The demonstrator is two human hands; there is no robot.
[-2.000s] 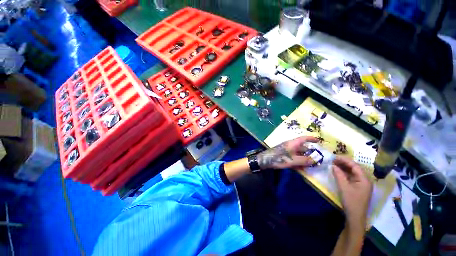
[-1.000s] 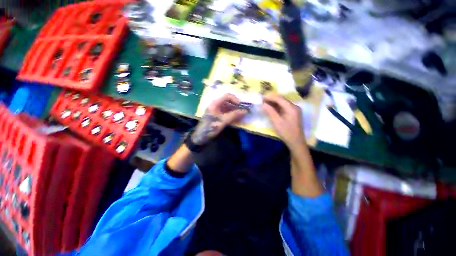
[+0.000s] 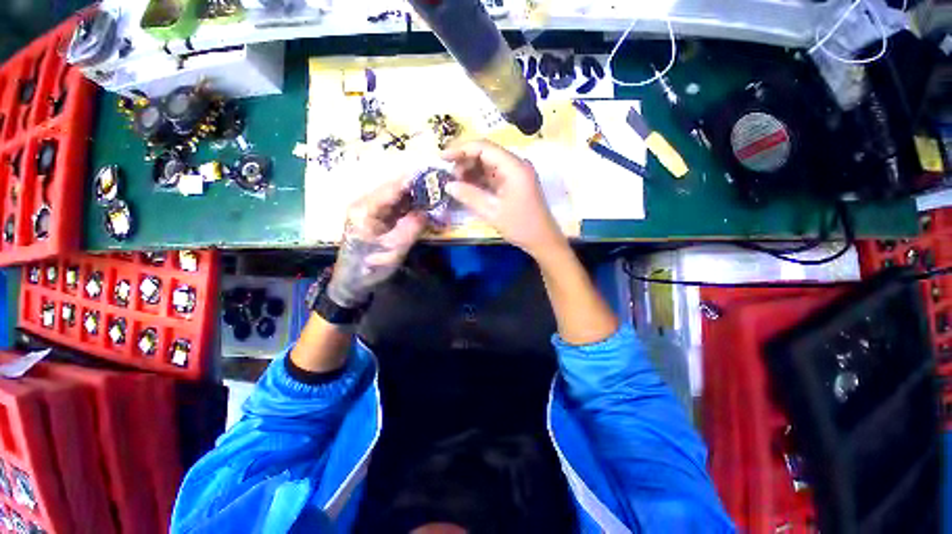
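Note:
A small round dark watch case (image 3: 430, 188) with a pale yellowish middle is held in front of me, over the near edge of the cream sheet (image 3: 334, 104). My left hand (image 3: 384, 224) grips it from the left and below, with a dark band on the wrist. My right hand (image 3: 501, 193) is at its right side, with thumb and fingertips at the case's rim. Whether the right fingertips also hold a small part is too blurred to tell. Small dark-gold assemblies (image 3: 446, 129) lie on the sheet just beyond my hands.
A hanging screwdriver (image 3: 491, 68) slants above the sheet. A yellow-handled tool (image 3: 658, 144) and tweezers (image 3: 616, 156) lie right. A black fan (image 3: 760, 141) stands farther right. Round housings (image 3: 177, 115) cluster left. Red trays (image 3: 104, 349) flank the bench; a black tray (image 3: 866, 386) is right.
My view has swung right and squared up to the bench, so the left trays moved toward the left edge. The case now shows its round face between both hands.

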